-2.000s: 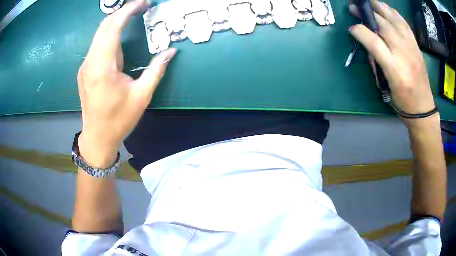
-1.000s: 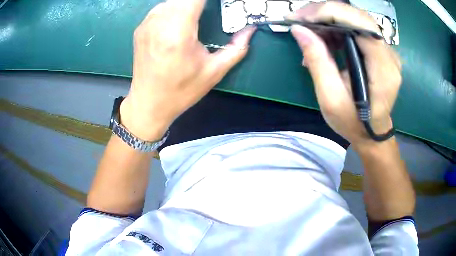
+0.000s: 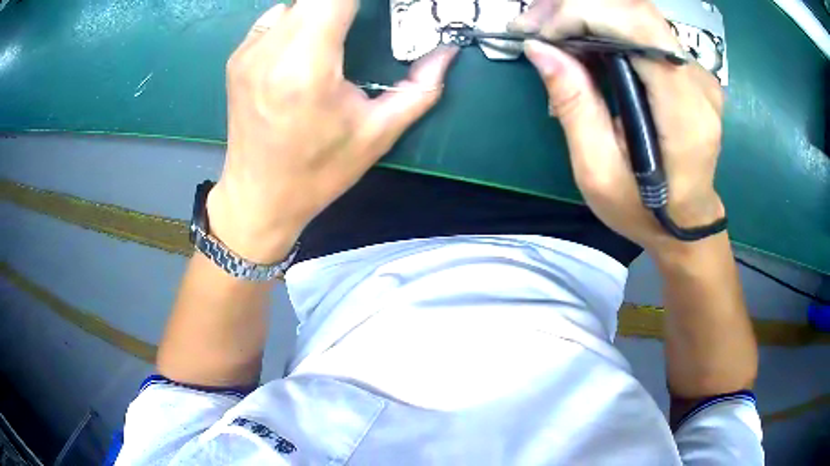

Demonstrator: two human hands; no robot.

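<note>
A silver-grey carrier plate lies at the top of the head view, partly covered by my right hand. My right hand holds dark thin tweezers, their tips at a small round part at the plate's near edge. The black soldering iron handle also lies in my right hand, pointing down toward the wrist; its tip is hidden. My left hand has its thumb tip at the same round part. A thin silvery solder wire shows by the left thumb.
The green bench mat ends in a bright green edge near my body. A small silvery strand lies on the mat at left. A cord hangs at right near a blue object. Grey floor with yellow-brown lines lies below.
Two seconds ago my hands were wide apart beside the plate; they have come together at its near edge. Since one second ago both have shifted slightly left.
</note>
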